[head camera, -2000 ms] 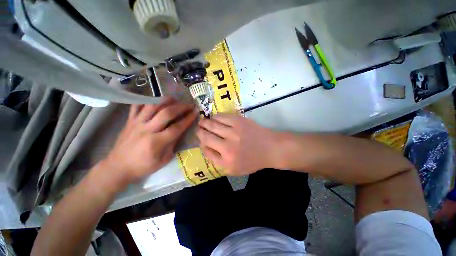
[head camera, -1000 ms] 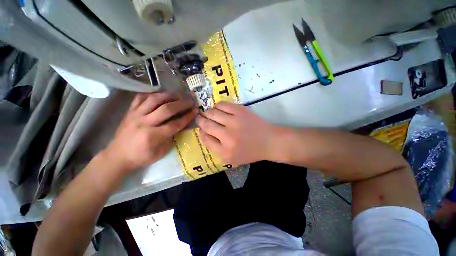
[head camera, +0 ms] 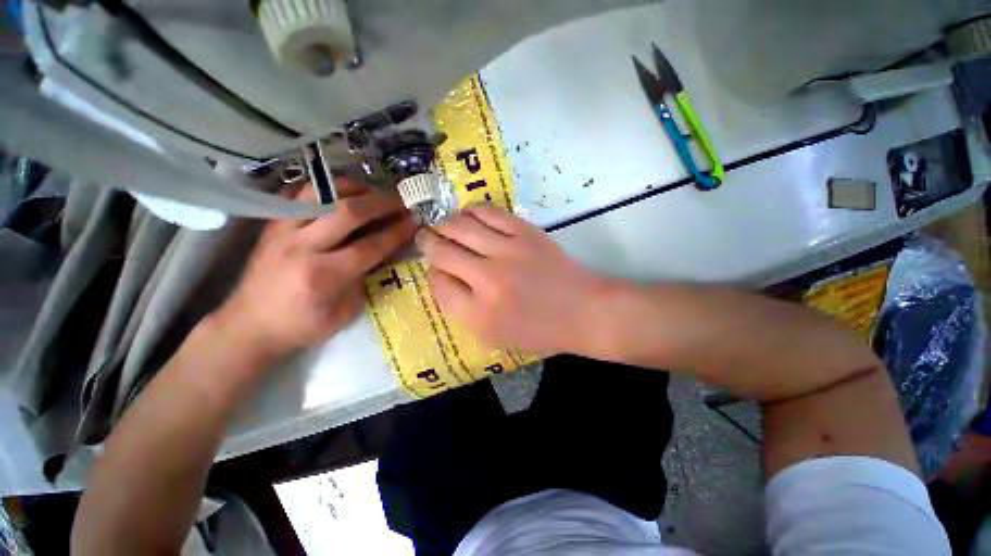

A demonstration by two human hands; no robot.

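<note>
The grey-beige cloth (head camera: 136,293) lies on the machine table and hangs in folds at the left. My left hand (head camera: 310,272) presses flat on the cloth, its fingertips close to the needle area. My right hand (head camera: 500,277) has its fingers bent together just right of the needle area (head camera: 418,190), at the cloth's edge; its fingertips are partly hidden, so what they pinch is not clear. The sewing machine head (head camera: 217,65) covers the top left. Yellow tape (head camera: 429,337) with black letters lies on the bed beneath and beside my hands.
Thread snips (head camera: 685,125) lie on the table at the upper right. A small tan block (head camera: 851,193) and a dark tray (head camera: 927,174) are near the right end. A plastic-wrapped bundle (head camera: 932,326) is right of the table. A white board (head camera: 342,508) is below the front edge.
Both hands have moved slightly up toward the needle area with the cloth. More of the lower yellow tape shows. The left fingers reach further under the machine head.
</note>
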